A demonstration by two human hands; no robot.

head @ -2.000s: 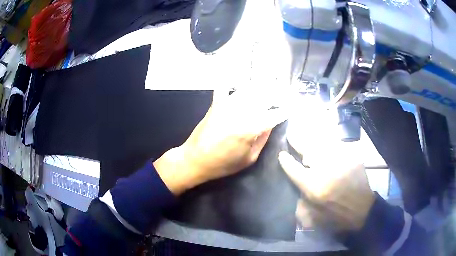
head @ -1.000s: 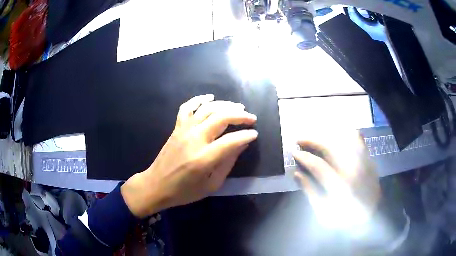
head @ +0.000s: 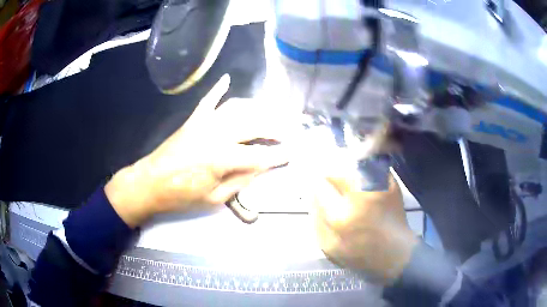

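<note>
The white sewing machine head (head: 336, 72) with a blue stripe stands above the bed, blurred, its needle area lost in lamp glare. Black fabric (head: 78, 126) lies to the left, behind and beside my left hand. My left hand (head: 204, 156) is flat, fingers spread and pointing toward the needle area; its fingertips fade into glare, so I cannot tell if they hold anything. My right hand (head: 360, 222) is right of the needle, blurred, its fingers partly hidden by glare and a small dark machine part. A rounded cover outline (head: 245, 211) shows in the bed by my left hand.
A dark grey oval guard (head: 183, 45) hangs left of the head. Black pieces (head: 450, 186) lie under the arm at right, with dark looped handles (head: 517, 222) beside them. A ruler (head: 240, 282) runs along the front edge. Red plastic (head: 17, 45) is at far left.
The view has shifted back toward the machine head. The black fabric has moved away from the front of the bed to the left and back. Both hands have moved up to the needle area.
</note>
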